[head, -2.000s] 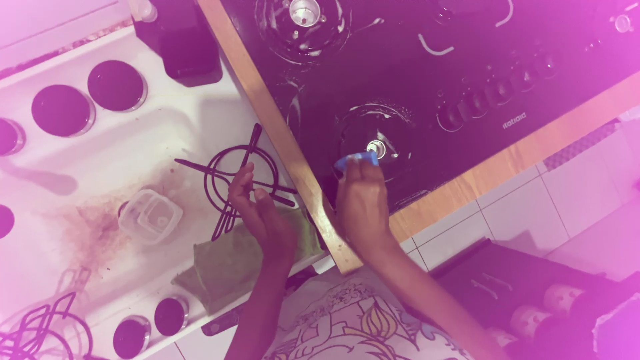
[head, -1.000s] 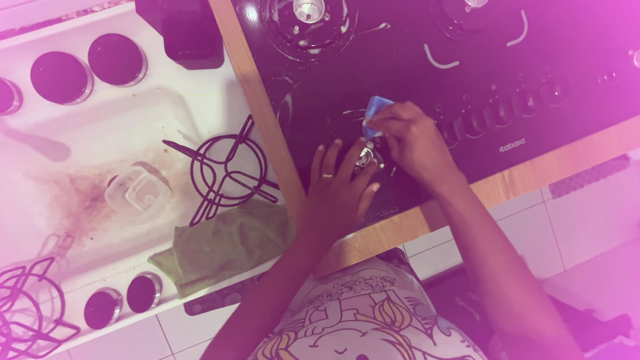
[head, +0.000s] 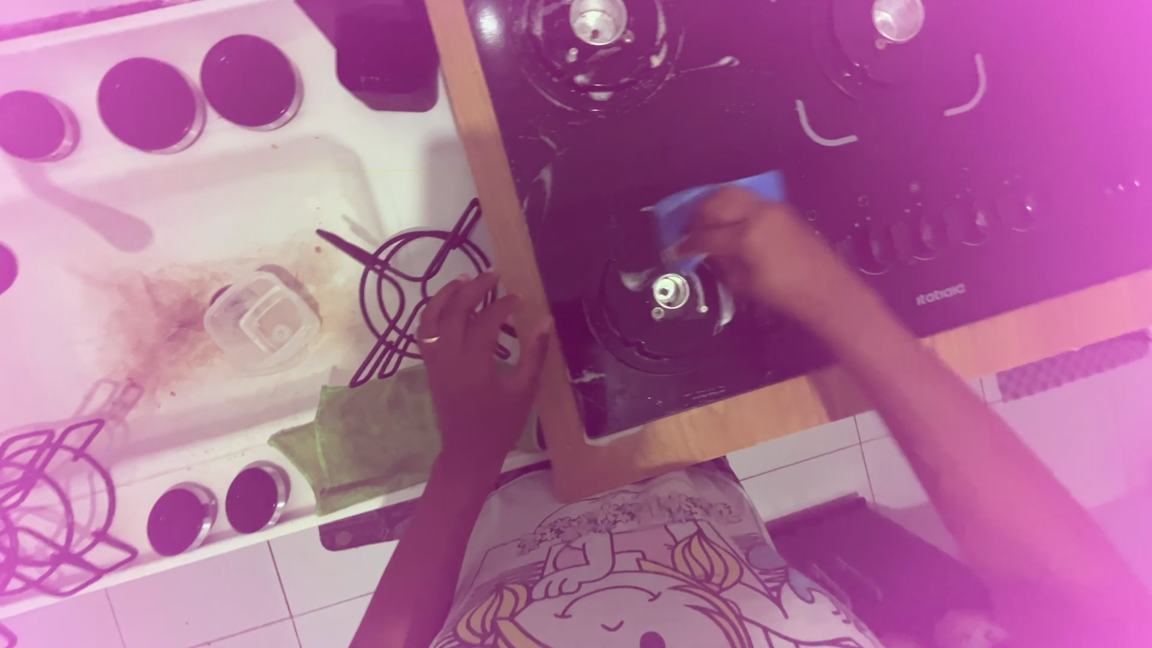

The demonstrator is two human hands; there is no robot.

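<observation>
My right hand (head: 747, 234) is closed on a blue cloth or sponge (head: 765, 186), blurred by motion, over the black glass cooktop (head: 720, 117). Just below it lies a bare burner base (head: 670, 290) with whitish streaks around it. My left hand (head: 477, 351) has its fingers spread at the wooden edge (head: 504, 180) of the counter, over a black wire pan support (head: 382, 306) in the sink area; whether it touches the support cannot be told. A green cloth (head: 373, 432) lies beside the left wrist.
A clear plastic container (head: 279, 324) stands in the stained white sink (head: 180, 378). Several black burner caps (head: 151, 103) lie along its rims. Another wire pan support (head: 54, 504) is at the lower left. A dark container (head: 387, 54) stands by the wooden edge; cooktop knobs (head: 927, 234) are at the right.
My left hand has moved left, from the near burner to the wooden edge and the wire support. My right hand still holds the blue piece, which appears more spread out.
</observation>
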